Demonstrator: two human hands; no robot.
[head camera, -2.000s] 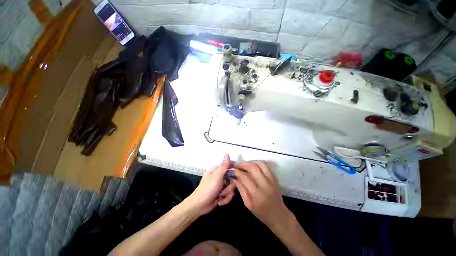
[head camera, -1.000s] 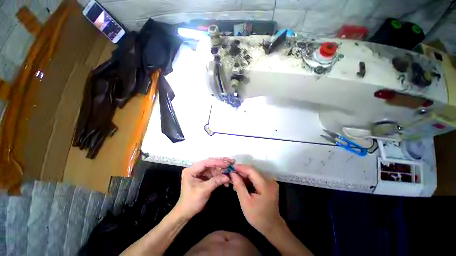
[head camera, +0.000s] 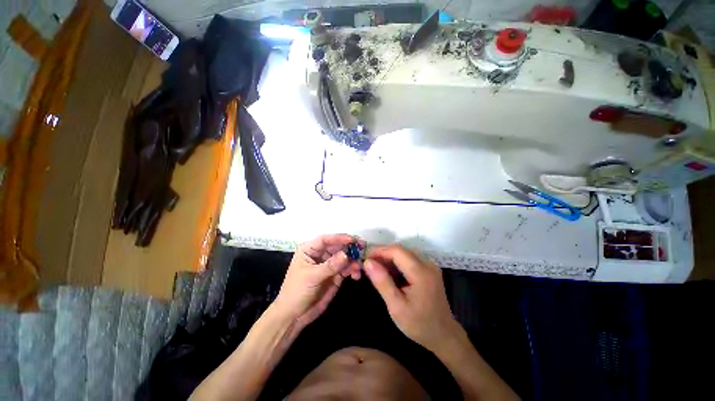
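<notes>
My left hand (head camera: 313,274) holds a small dark blue round item (head camera: 354,251), which looks like a bobbin or bobbin case, between thumb and fingers at the table's front edge. My right hand (head camera: 400,286) is close beside it, thumb and index finger pinched together near the item; whether they grip a thread or part of it is too small to tell. The white sewing machine (head camera: 462,110) stands behind my hands. A narrow dark leather-look piece (head camera: 257,166) lies left of its needle area (head camera: 357,139).
A pile of dark pieces (head camera: 157,149) lies on taped cardboard (head camera: 94,168) at the left, with a phone (head camera: 146,30) above. Blue-handled snips (head camera: 555,205) lie right of the needle, points leftward. A white parts tray (head camera: 633,244) is at the right table end. Black cones (head camera: 627,16) stand behind the machine.
The view has shifted. My hands have turned the small item; its dark blue round side now shows between my left fingers, and my right fingers are at its right side.
</notes>
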